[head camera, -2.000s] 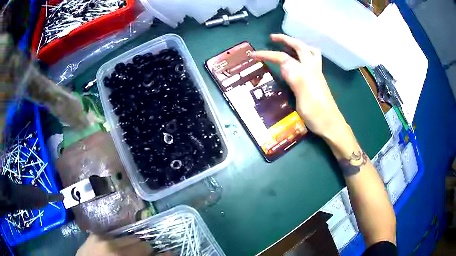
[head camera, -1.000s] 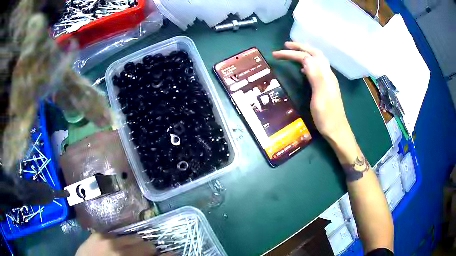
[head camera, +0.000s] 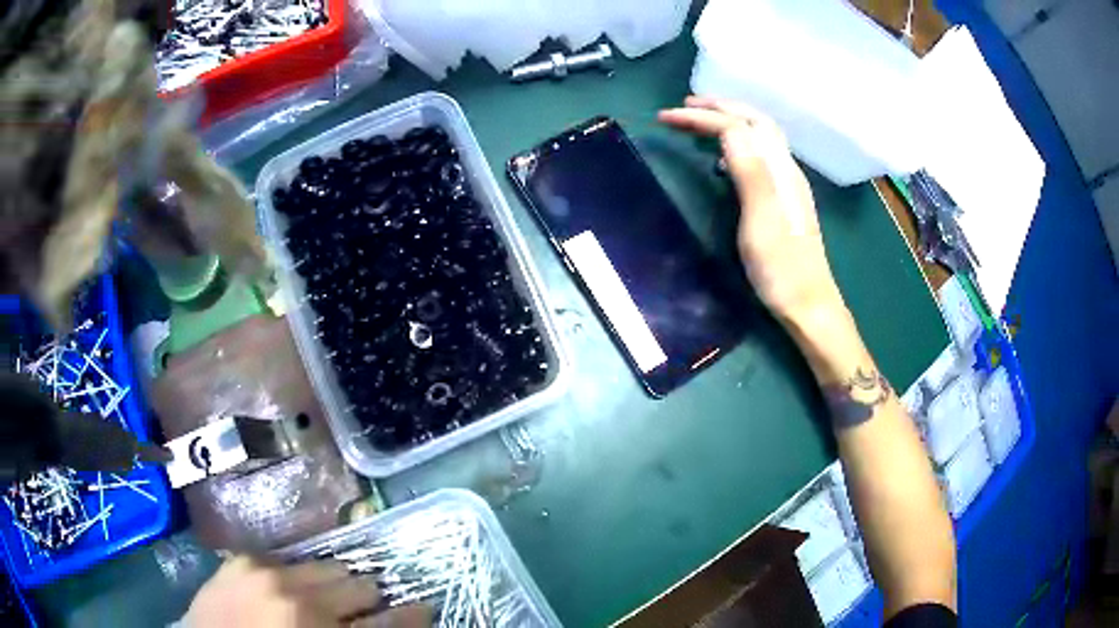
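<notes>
A smartphone (head camera: 638, 264) lies on the green bench top, its screen mostly dark with a white block. My right hand (head camera: 773, 209) is just right of the phone, fingers apart and holding nothing. My left hand (head camera: 288, 595) is blurred and cut off by the bottom edge, at the left side of the clear tub of thin silvery-white pins (head camera: 460, 564); whether it holds anything cannot be told. A clear tub of glossy black rings (head camera: 411, 294) stands between the press and the phone. The silvery fixture (head camera: 211, 450) sits on the brownish press base (head camera: 270, 503).
A blue tray of pins (head camera: 80, 491) lies left of the press. A red tray of metal parts (head camera: 264, 61) is behind. White plastic containers (head camera: 810, 92), a metal shaft (head camera: 561, 61) and paper (head camera: 982, 160) lie beyond the phone. A shaggy tan rag (head camera: 98, 160) hangs upper left.
The phone's screen has gone from a lit page with an orange band to mostly dark. My right hand's fingers, over the phone's upper end earlier, are now beside it.
</notes>
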